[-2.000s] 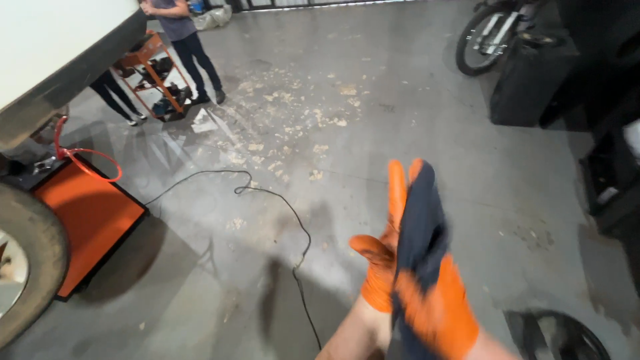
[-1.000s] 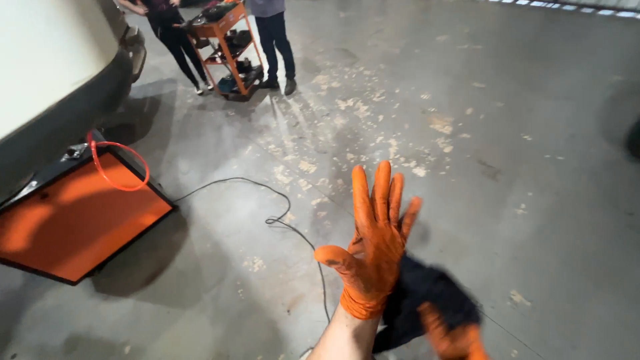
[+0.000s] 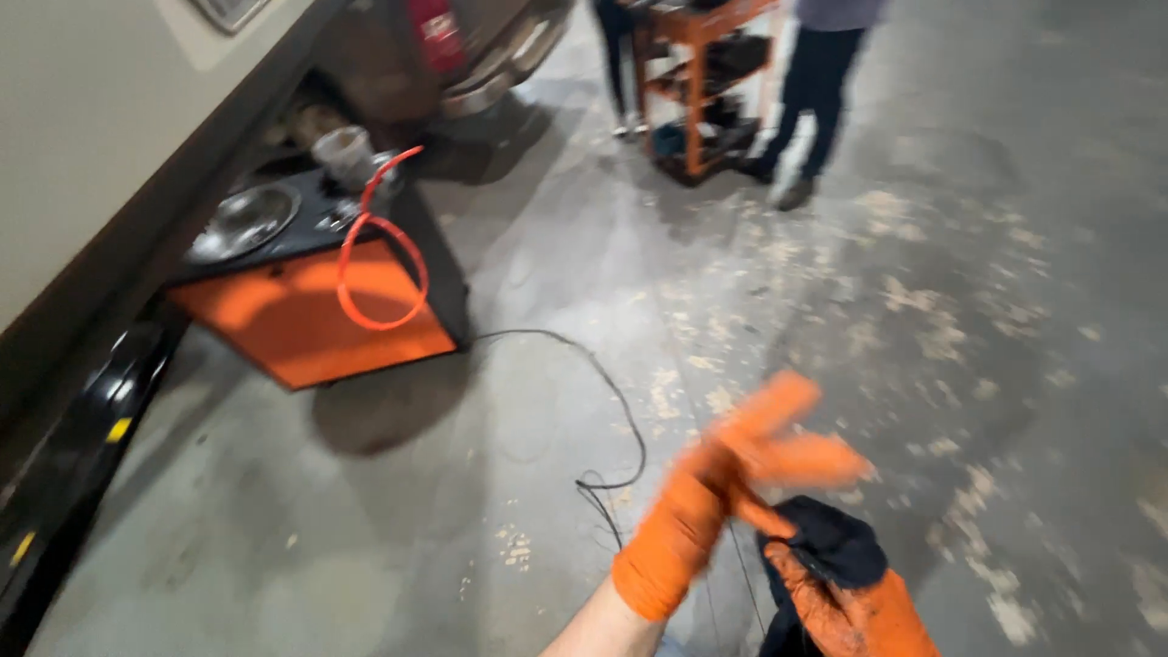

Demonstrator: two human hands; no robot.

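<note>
My left hand (image 3: 721, 484), in an orange rubber glove, is blurred by motion, its fingers spread and pointing up and right. Just below and to its right, my right hand (image 3: 844, 607), in a matching glove with dark smudges, holds a dark navy cloth (image 3: 835, 543). The cloth is bunched above the fingers and hangs down beside them toward the bottom edge. My left hand's thumb or a lower finger reaches the edge of the cloth; whether it touches cannot be told.
An orange and black cabinet (image 3: 319, 310) with a metal bowl (image 3: 246, 219) and a coiled red hose (image 3: 424, 274) stands left, beside a raised vehicle (image 3: 119, 109). A black cable (image 3: 630, 411) crosses the floor. Two people stand by an orange tool cart (image 3: 698, 91) at the top.
The view has swung left. My left hand, upright with spread fingers a second ago, now tilts right over the cloth. The cloth, earlier between both hands, is bunched in my right hand.
</note>
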